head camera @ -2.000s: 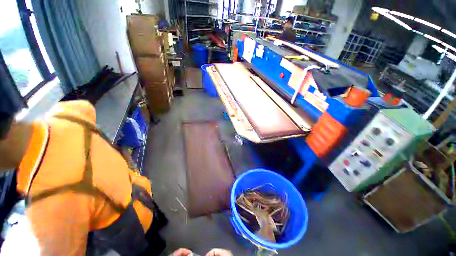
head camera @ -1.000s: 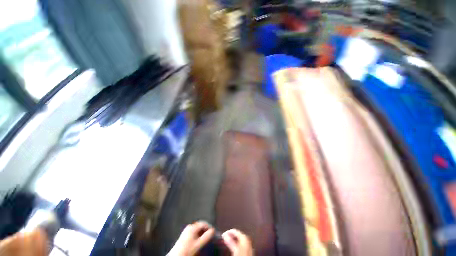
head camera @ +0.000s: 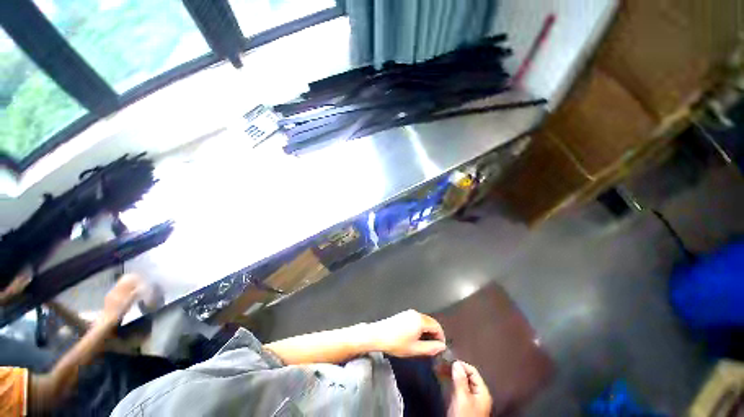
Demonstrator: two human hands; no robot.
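My left hand [head camera: 412, 334], with a grey sleeve behind it, is at the lower middle with its fingers curled and pinched together. My right hand [head camera: 471, 391] is just to its right, cut off by the bottom edge, its fingertips also pinched. A tiny dark scrap [head camera: 446, 357] shows between the fingertips of both hands; its shape is too small to tell. Both hands are in the air above a reddish-brown mat [head camera: 506, 346] on the floor.
A bright bench [head camera: 269, 220] under the window bears bundles of black strips [head camera: 408, 85]. Another person's hand [head camera: 122, 297] is at its left end. Cartons [head camera: 604, 122] stand at the right; a blue tub [head camera: 714, 285] is at the right edge.
The view has swung left, from the blue press and scrap bin to the window bench. My hands have stayed close together in front of me, and more of my left arm shows.
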